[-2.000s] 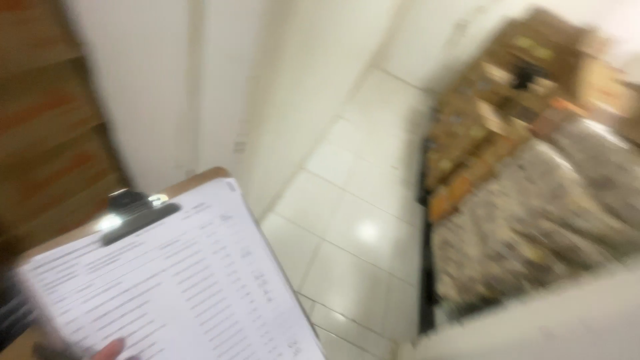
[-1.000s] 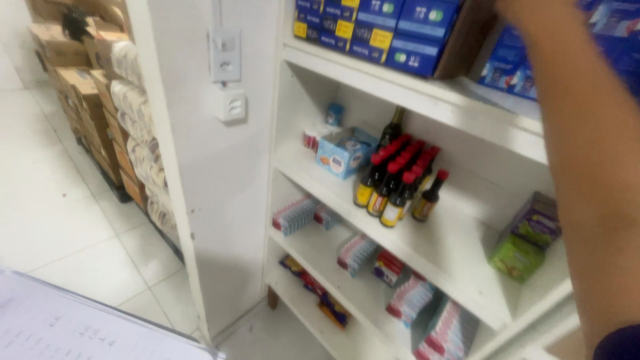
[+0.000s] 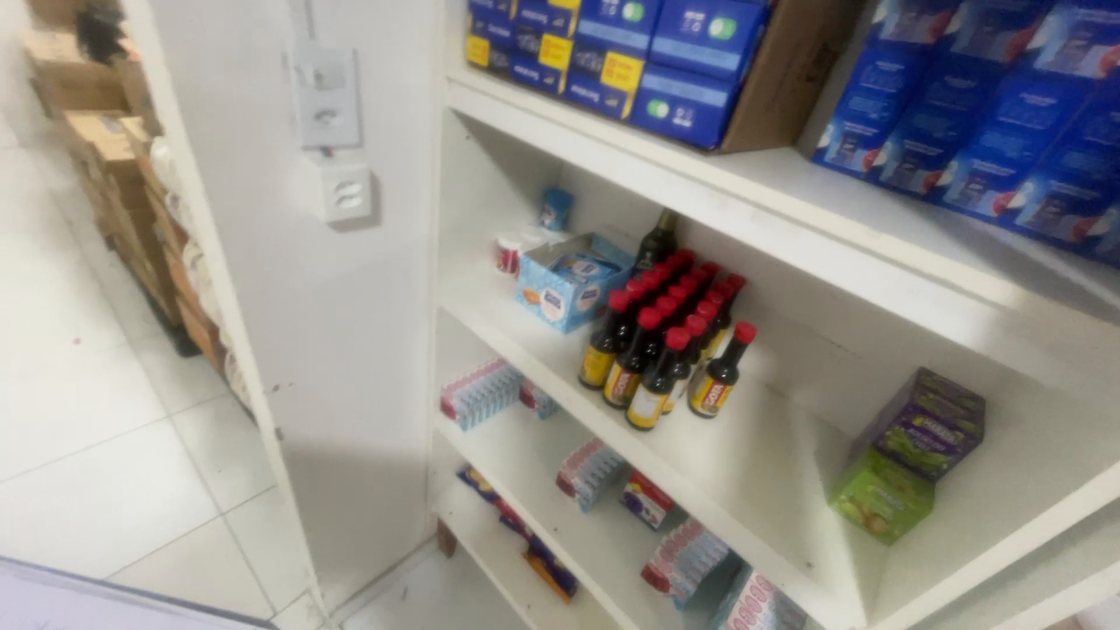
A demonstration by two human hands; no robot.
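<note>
Neither of my hands shows in the head view. A sheet of paper point(image 3: 105, 602) pokes in at the bottom left, with whatever holds it out of sight. On the middle level of a white shelf unit point(image 3: 787, 490) stand several dark sauce bottles point(image 3: 649, 372) with red caps, beside a light blue open carton point(image 3: 569, 289). Farther right on that level are a purple box point(image 3: 932, 424) and a green box point(image 3: 884, 497), touching. Blue boxes point(image 3: 691, 83) are stacked on the level above, partly in a brown cardboard carton point(image 3: 779, 79).
Lower shelves hold rows of small pink and light blue packs point(image 3: 481, 392) and dark snack packets point(image 3: 549, 564). A wall panel with an outlet point(image 3: 347, 188) is left of the shelves. Beyond its edge, cardboard boxes point(image 3: 122, 175) stand along a tiled floor point(image 3: 79, 420).
The view has swung from the clipboard and floor to the shelves. The bare arm reaching across the upper right one second ago is out of view. Less of the paper shows.
</note>
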